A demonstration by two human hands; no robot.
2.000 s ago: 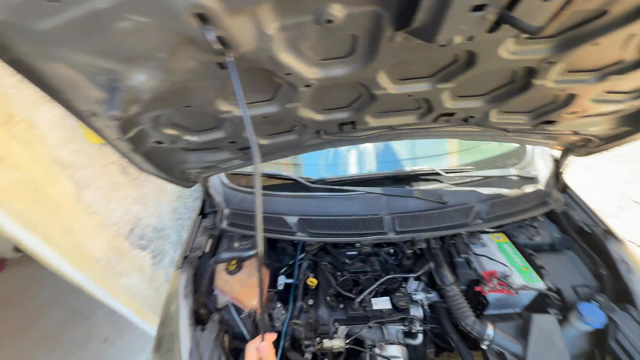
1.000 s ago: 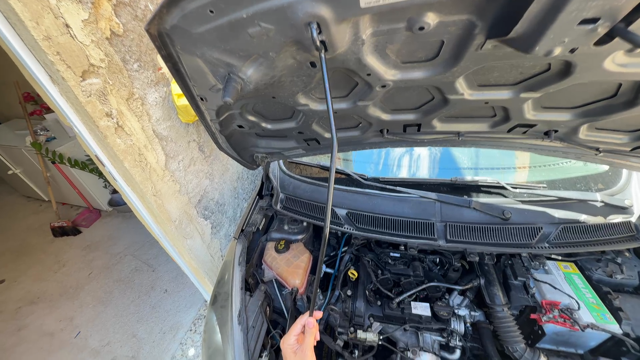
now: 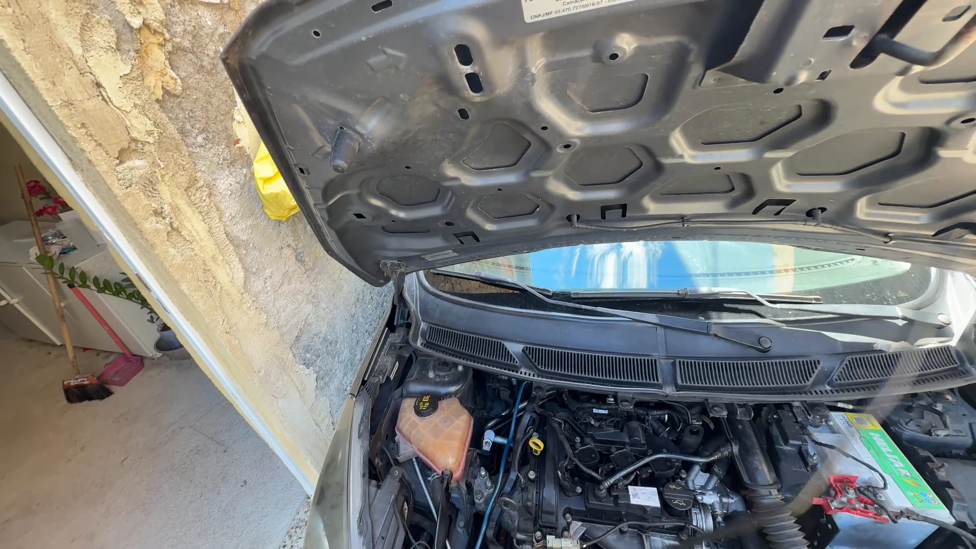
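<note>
Neither of my hands can be made out. The underside of the raised car hood fills the upper part of the view, with no prop rod in its slotted hole. Near the top right, a metal latch loop hangs from the hood; a brownish shape beside it is too unclear to name. Below the hood lies the engine, with a dipstick's yellow ring handle at its left. An orange-tinted coolant reservoir with a black cap stands further left. What holds the hood up is not visible.
A car battery with a red terminal clamp sits at right. Behind the engine are the cowl grille and windshield wipers. A rough wall stands close at left, with a broom and pink dustpan beyond.
The hand that held the black prop rod's lower part has left the view. The rod's upper end, in the hood's slotted hole a second ago, is out of it.
</note>
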